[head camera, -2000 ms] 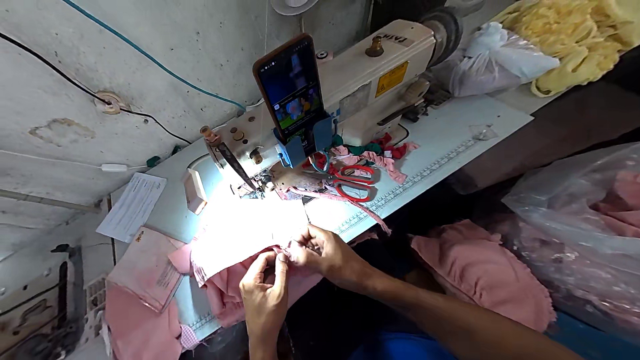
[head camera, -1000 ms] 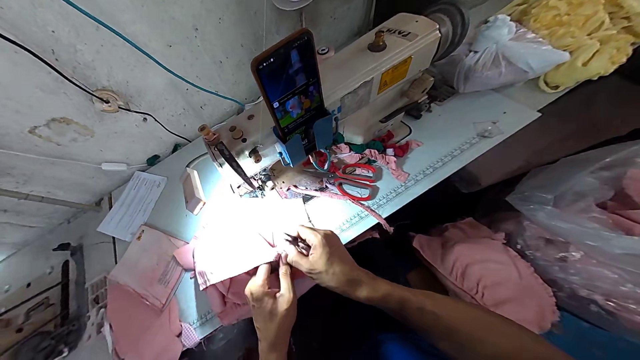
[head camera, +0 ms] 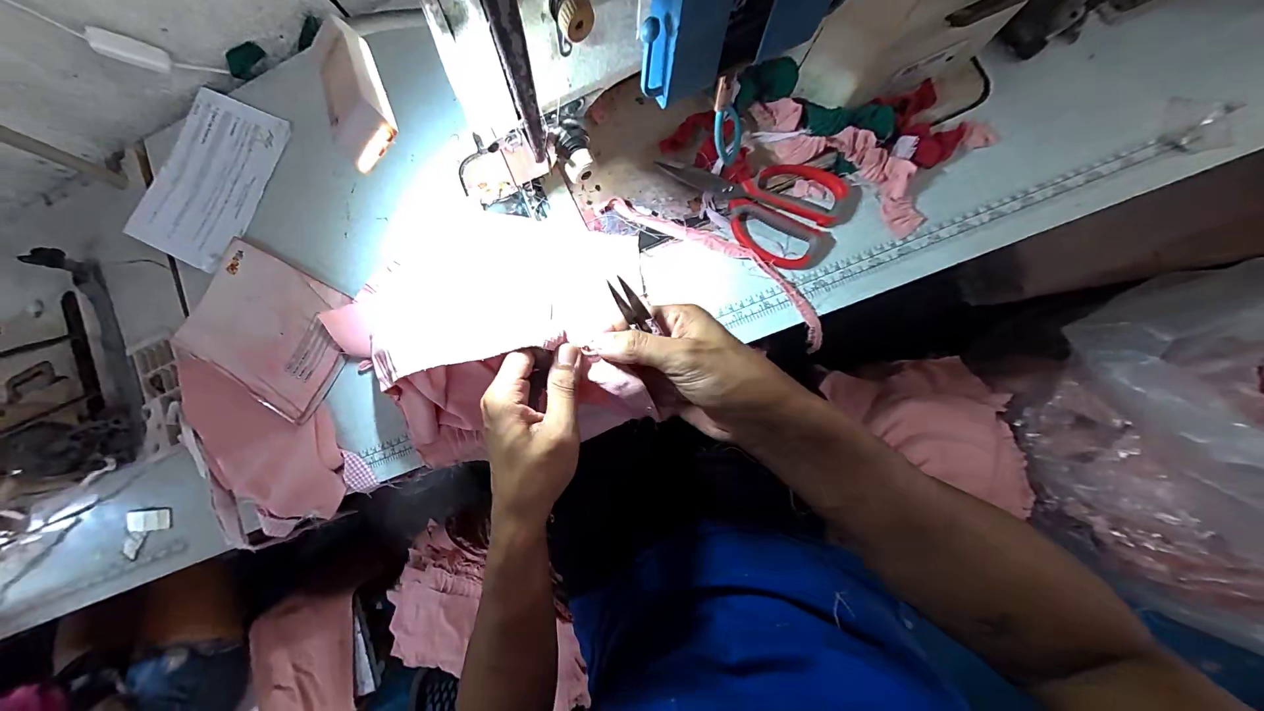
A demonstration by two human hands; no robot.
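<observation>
My left hand (head camera: 533,425) pinches the edge of a pink fabric piece (head camera: 444,395) between thumb and fingers, near the table's front edge. Close beside it on the right, my right hand (head camera: 691,360) pinches the same edge. Small thread snips (head camera: 635,304) are tucked in my right hand, their dark blades pointing up and apart. Bright lamplight washes out the upper part of the fabric. Just beyond it are the needle and presser-foot area of a sewing machine (head camera: 533,188). Red-handled scissors (head camera: 780,212) lie to the right of the needle area.
Pink, red and green fabric scraps (head camera: 859,138) lie behind the scissors. A printed paper (head camera: 209,178) and a pink packet (head camera: 262,331) are at left. Measuring tape markings (head camera: 948,225) run along the table edge. More pink fabric (head camera: 938,430) and a clear plastic bag (head camera: 1165,395) are at lower right.
The view has tilted down, so the phone seen on the machine earlier is out of frame. Both hands stay at the fabric's edge.
</observation>
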